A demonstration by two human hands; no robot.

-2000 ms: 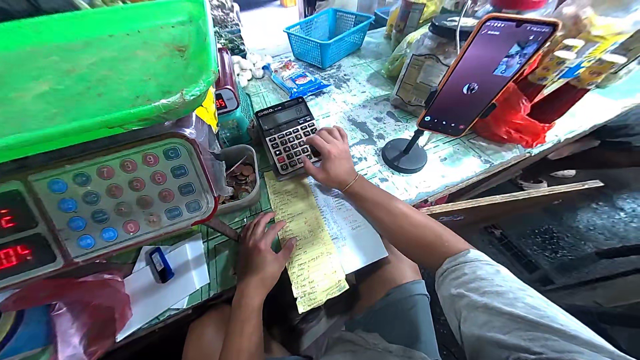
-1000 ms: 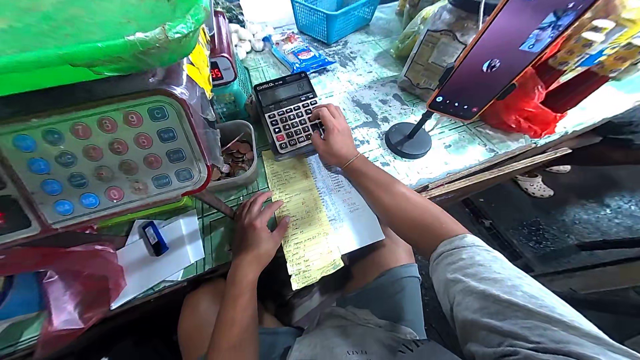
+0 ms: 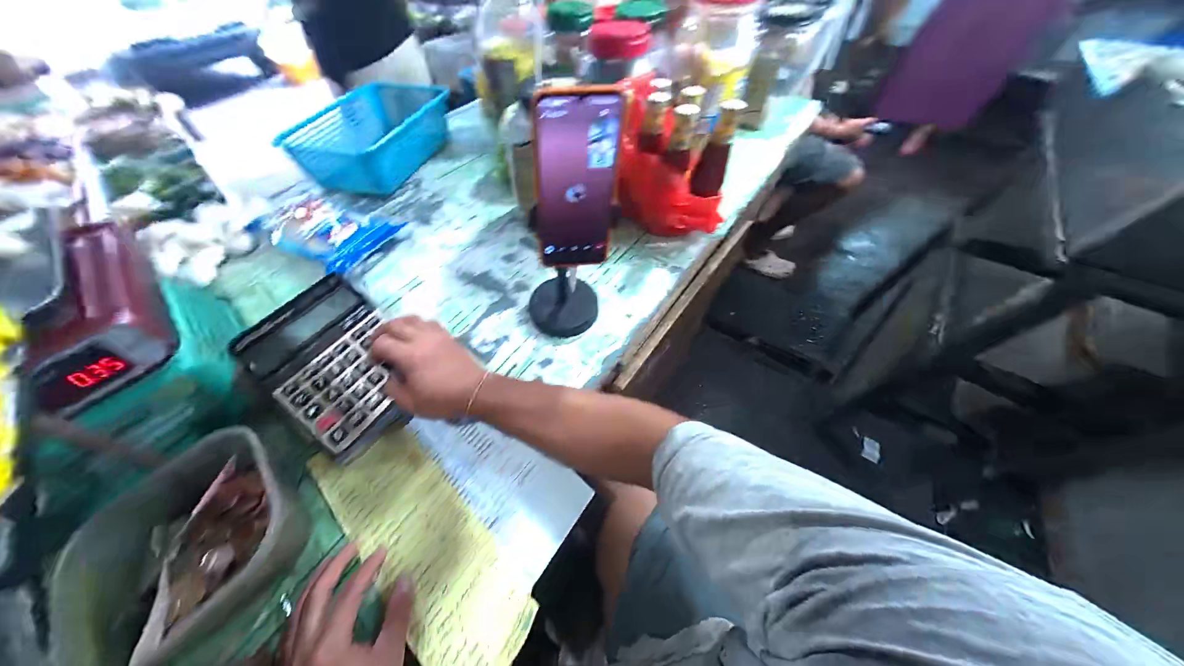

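Note:
My right hand [image 3: 430, 368] rests at the right side of the keys of a desk calculator [image 3: 324, 365], fingers curled over them, holding nothing. Below the calculator lie a yellow sheet with handwriting [image 3: 425, 546] and, partly under it, a white sheet [image 3: 518, 481]. My left hand [image 3: 347, 615] is spread on the green tabletop at the yellow sheet's left edge, with nothing in it; its wrist is out of view. Left of it stands a plastic tub [image 3: 277, 518] with coins and a banknote. The calculator's display is too blurred to read.
A phone [image 3: 575, 176] stands upright on a round black base [image 3: 562, 307]. Behind are a blue basket [image 3: 370, 139], a red plastic bag with bottles [image 3: 671, 199] and lidded jars [image 3: 620, 51]. A digital scale [image 3: 102, 324] is at left. Another person sits beyond the table's right edge.
The view has swung up and to the right, bringing in the jars and another person's legs. My right hand is still at the calculator and my left still beside the yellow sheet.

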